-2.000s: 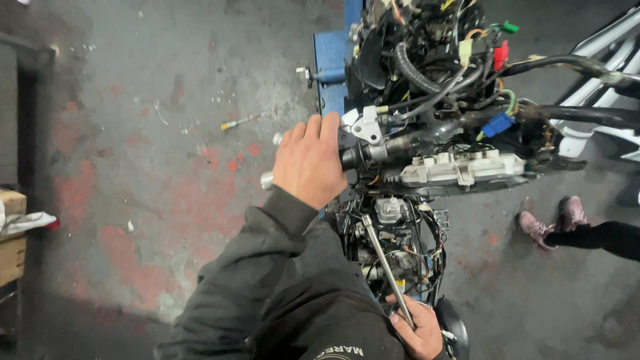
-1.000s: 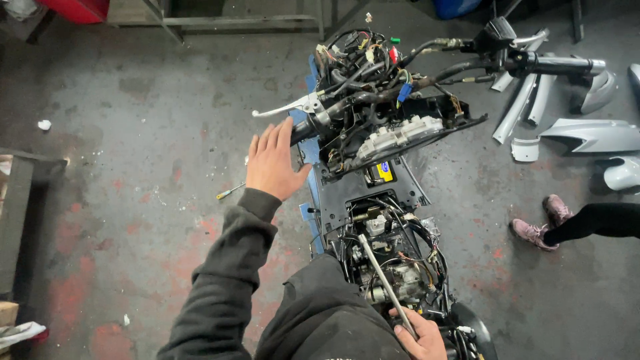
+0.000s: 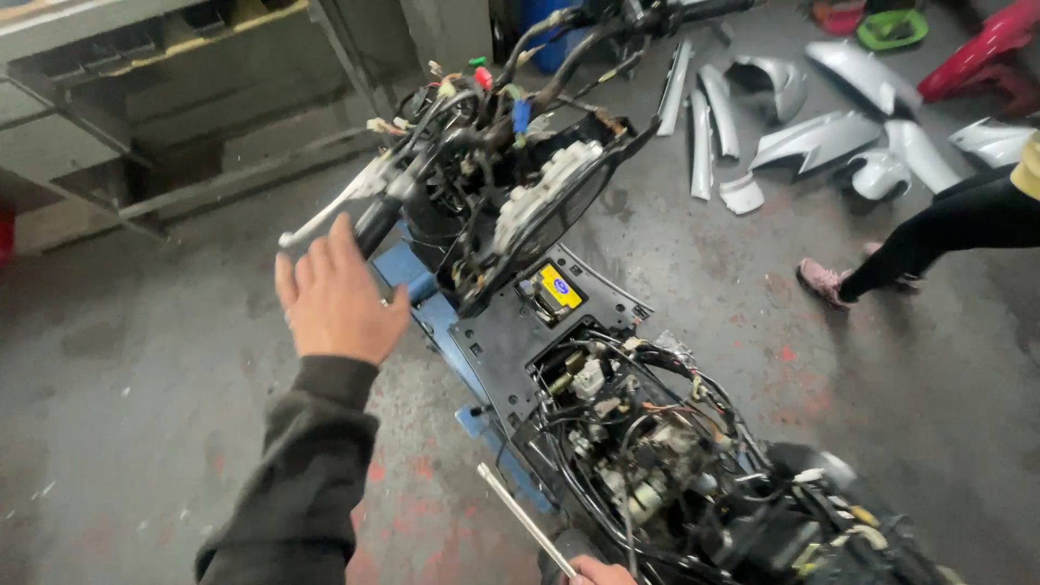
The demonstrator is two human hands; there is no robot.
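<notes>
My left hand (image 3: pixel 337 301), fingers spread, is beside the black handlebar grip (image 3: pixel 378 223) and below the silver brake lever (image 3: pixel 329 211) of a stripped scooter; whether it touches the grip is unclear. At the bottom edge, my right hand (image 3: pixel 600 571) holds a long metal rod-like tool (image 3: pixel 524 516), pointing up and left; its lower end is out of view. Wires and coloured connectors (image 3: pixel 520 116) surround the bare handlebar. A battery with a yellow label (image 3: pixel 561 286) sits in the black floorboard (image 3: pixel 496 349), and the exposed engine (image 3: pixel 650 455) lies behind it.
Under the scooter is a blue metal stand (image 3: pixel 439 313). Silver body panels (image 3: pixel 821 142) lie on the floor at upper right, near a green basin (image 3: pixel 892 30). A person in pink shoes (image 3: pixel 825 283) stands at right. A grey metal workbench (image 3: pixel 203 97) is at upper left.
My left hand was around the handlebar grip two seconds ago and has since opened. The front end has turned. The view has swung, showing more of the workbench and floor panels.
</notes>
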